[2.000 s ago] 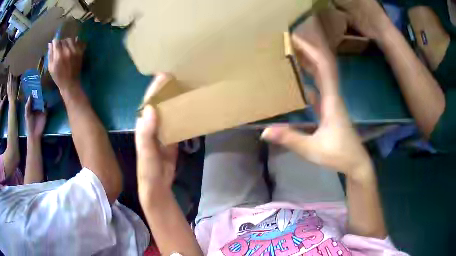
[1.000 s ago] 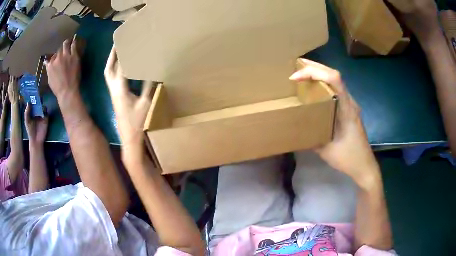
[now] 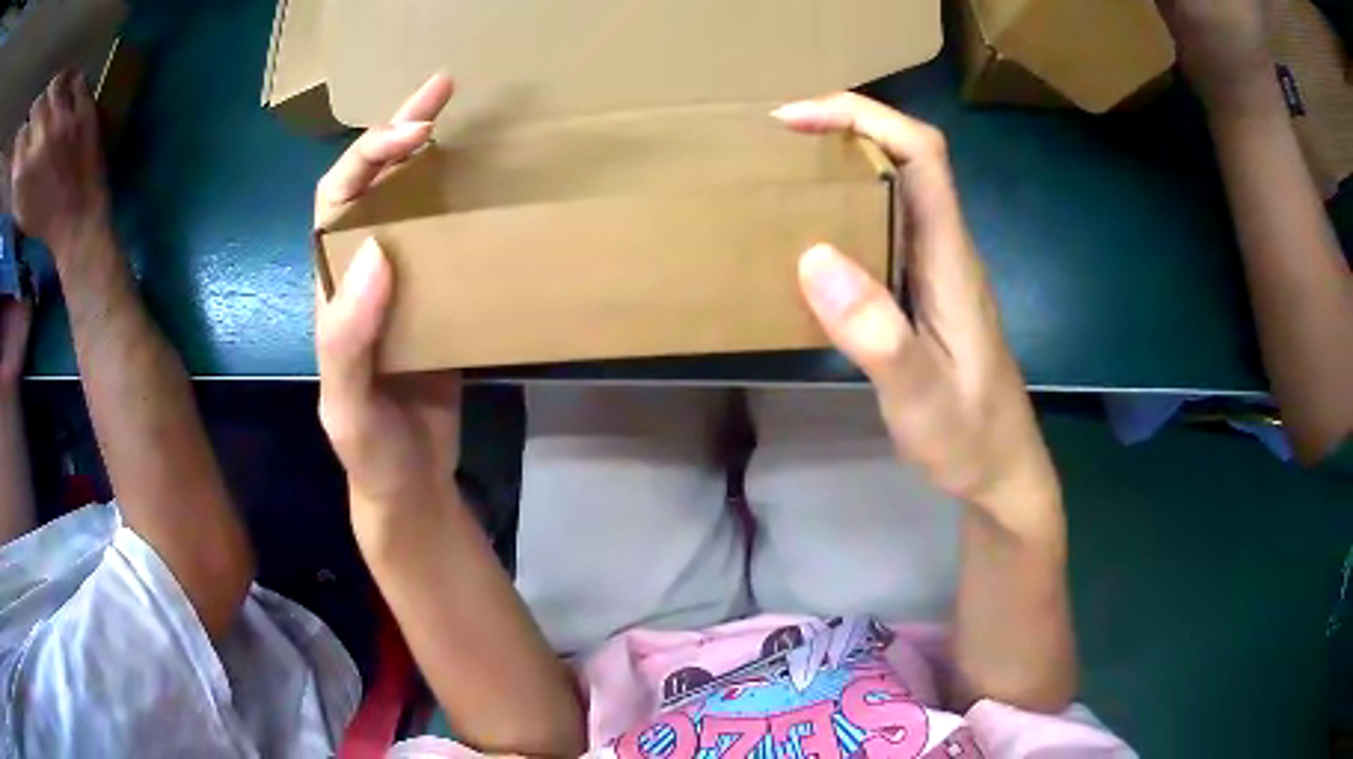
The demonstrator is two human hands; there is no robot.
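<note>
A plain brown mailer box is held open above the table's front edge, its long front wall facing me. Its lid stands away toward the back and runs to the top of the picture. My left hand grips the box's left end, thumb on the front wall and fingers over the end panel. My right hand grips the right end the same way, thumb on the front wall. The inside floor of the box is mostly hidden behind the front wall.
The dark green table spans the view. Another brown box shows behind the lid at left. A neighbour's forearm is at left. At right are a neighbour's arm and an open brown box.
The mailer box has moved left and up, and its front wall is now nearly level. Both thumbs now lie on the front wall. The view has shifted, so the left neighbour's arm sits further left.
</note>
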